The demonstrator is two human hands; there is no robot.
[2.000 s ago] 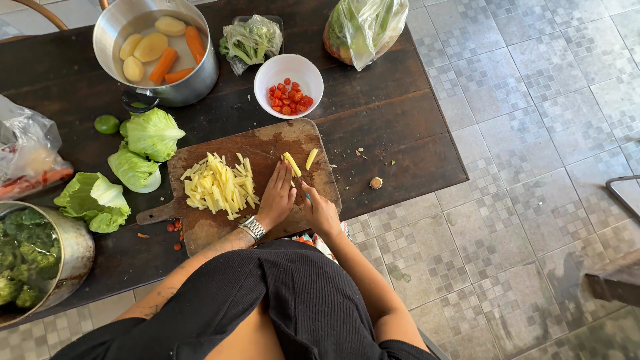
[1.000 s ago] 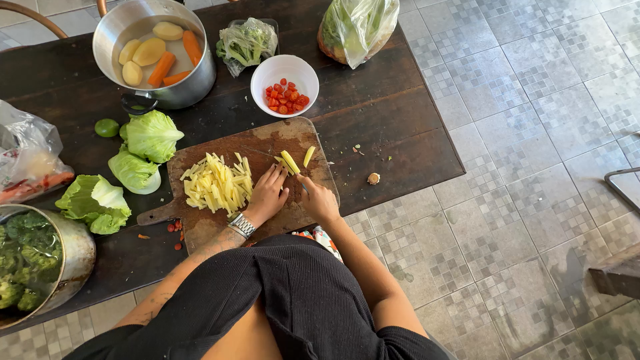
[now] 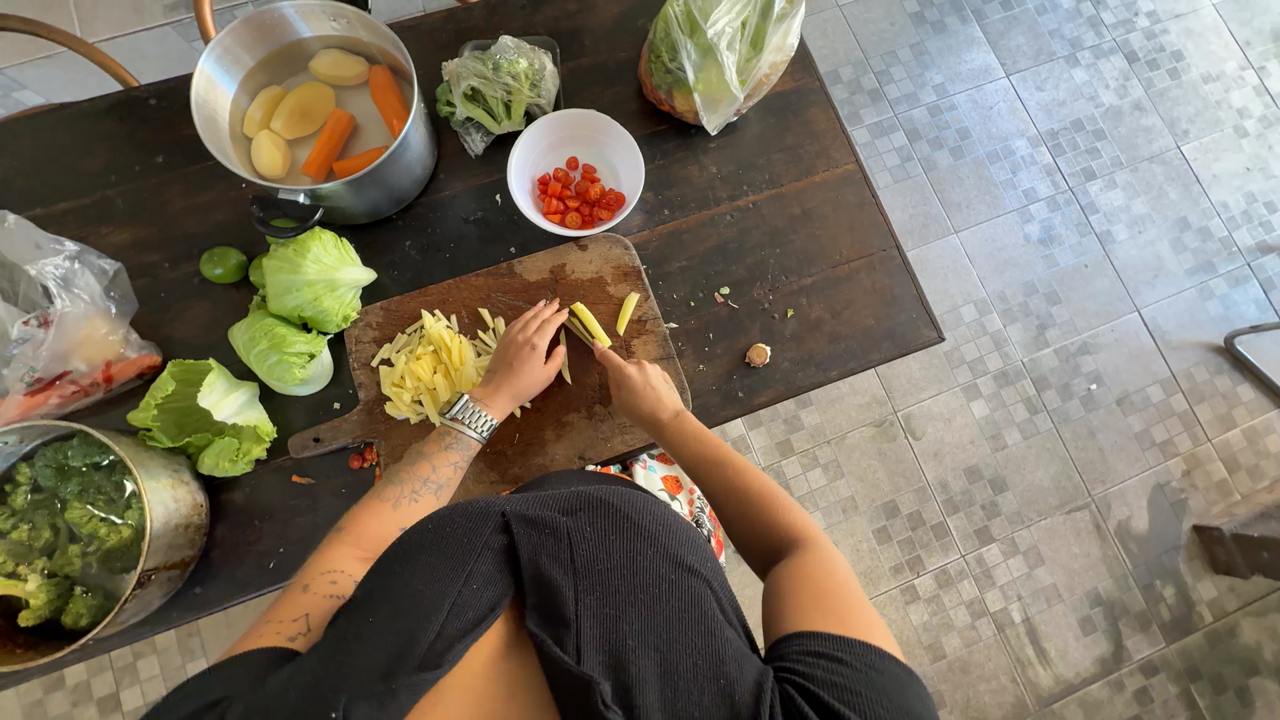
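A wooden cutting board (image 3: 545, 440) with a handle lies before me. On its left half is a heap of pale yellow vegetable sticks (image 3: 430, 365). My left hand (image 3: 525, 350), a metal watch (image 3: 470, 418) on its wrist, rests at the right side of this heap, fingers toward the uncut pieces; whether it grips anything is unclear. My right hand (image 3: 640, 390) is closed around a knife, its handle mostly hidden in the fist and the blade (image 3: 578, 332) pointing up and left, beside a yellow piece (image 3: 590, 324). Another yellow piece (image 3: 627, 313) lies farther right on the board.
Behind the board stand a white bowl of cut tomatoes (image 3: 576, 215), bagged greens (image 3: 500, 88) and a pot (image 3: 400, 170) of potatoes and carrots in water. Lettuce (image 3: 310, 280), a lime (image 3: 223, 265), a plastic bag (image 3: 60, 290) and a broccoli pot (image 3: 180, 530) are left. Another vegetable bag (image 3: 720, 60) is back right.
My left hand has moved a little left, away from the yellow pieces by the knife. My right hand stays near the same place on the board with the knife.
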